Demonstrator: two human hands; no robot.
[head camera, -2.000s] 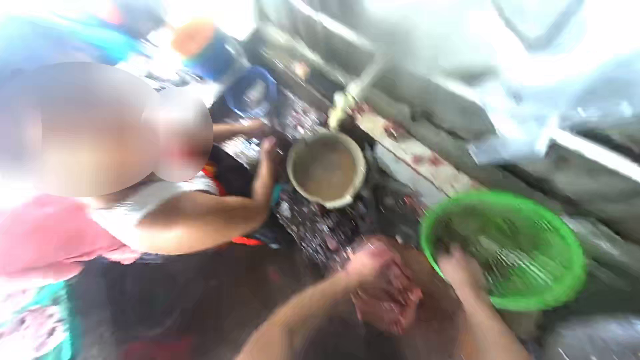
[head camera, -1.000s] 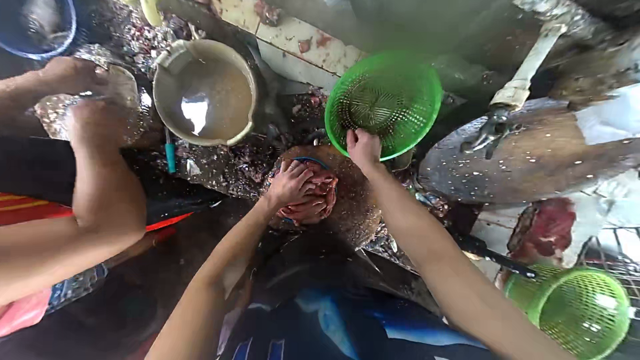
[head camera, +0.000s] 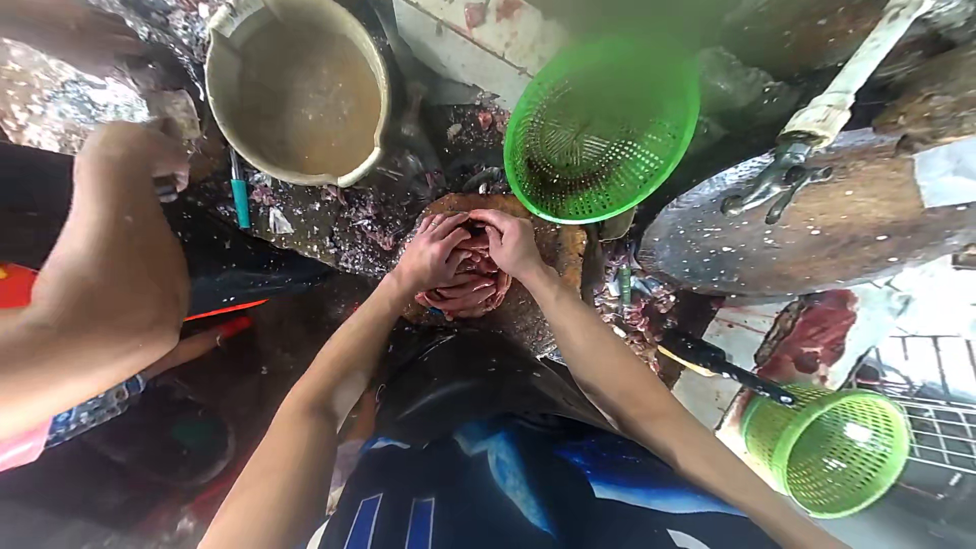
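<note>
A mound of raw reddish fish or meat pieces (head camera: 469, 293) lies on a brown board (head camera: 560, 252) in the middle of the head view. My left hand (head camera: 435, 255) rests on its upper left side, fingers spread over the pieces. My right hand (head camera: 509, 240) curves round its upper right side, fingertips close to those of my left hand. Whether either hand grips a piece cannot be told. Just above my right hand stands a green plastic colander (head camera: 602, 145), which neither hand touches. A little blue shows under the mound's lower left edge.
A basin of cloudy water (head camera: 305, 91) stands upper left, beside a teal handle (head camera: 240, 202). A co-worker's arm (head camera: 114, 267) reaches in from the left. At right are a metal tap (head camera: 789, 179), a large round board (head camera: 839, 221), a black handle (head camera: 724, 366) and green baskets (head camera: 846, 450).
My right hand has left the green colander's rim and come to the mound of pieces. My left hand stays on the mound. The view has moved closer.
</note>
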